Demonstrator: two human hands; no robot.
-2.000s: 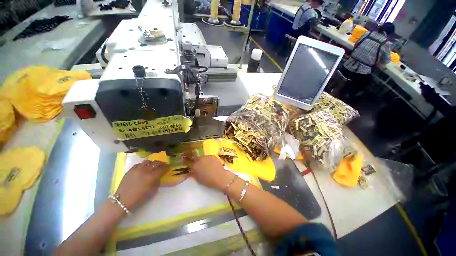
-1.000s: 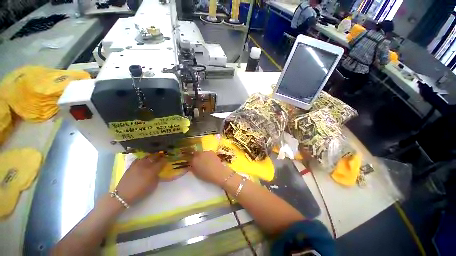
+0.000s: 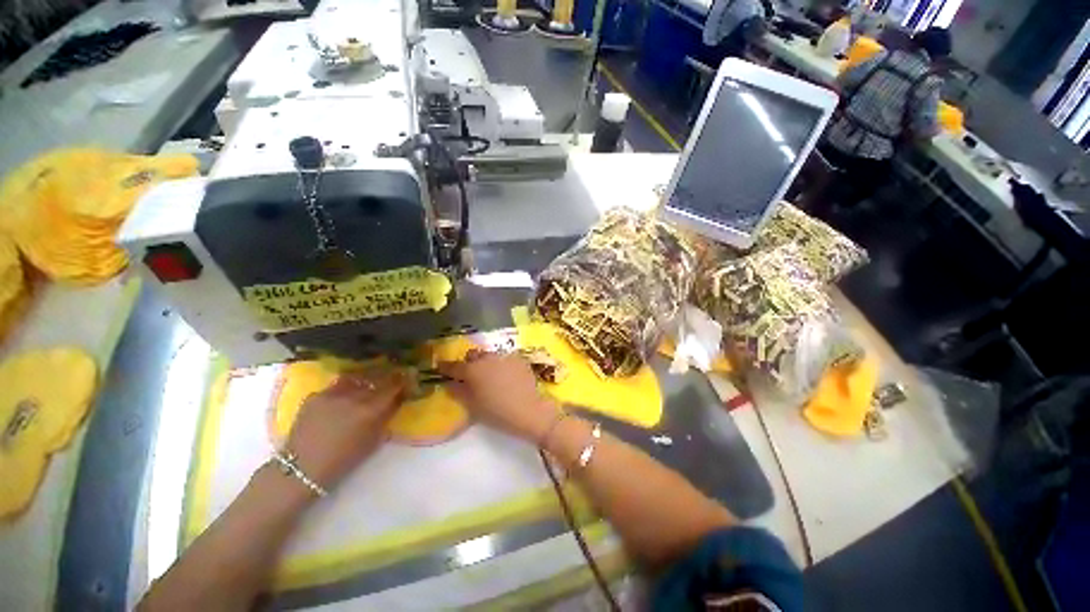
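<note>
A yellow cut piece (image 3: 433, 418) lies on the white sheet (image 3: 395, 490) below the machine head (image 3: 313, 227). Its rounded lobes show on both sides of my left hand. My left hand (image 3: 344, 424) rests on the piece with bent fingers; whether it pinches anything is hidden. My right hand (image 3: 500, 389) is close to its right, fingertips at the piece's upper part. Narrow dark tips, which look like thread snips (image 3: 433, 375), stick out from my right fingers. The needle area is hidden behind the machine's front cover.
More yellow fabric (image 3: 610, 389) with loose labels (image 3: 544, 365) lies right of my right hand. Bags of labels (image 3: 616, 293), a white scrap (image 3: 696, 341) and a tablet (image 3: 751, 150) stand beyond. Yellow stacks (image 3: 84, 227) are at left. A cord (image 3: 576, 514) runs near my right wrist. People work behind.
The white sheet with its tape edge has shifted left relative to the machine. More of the yellow piece shows around my left hand. The view has shifted slightly.
</note>
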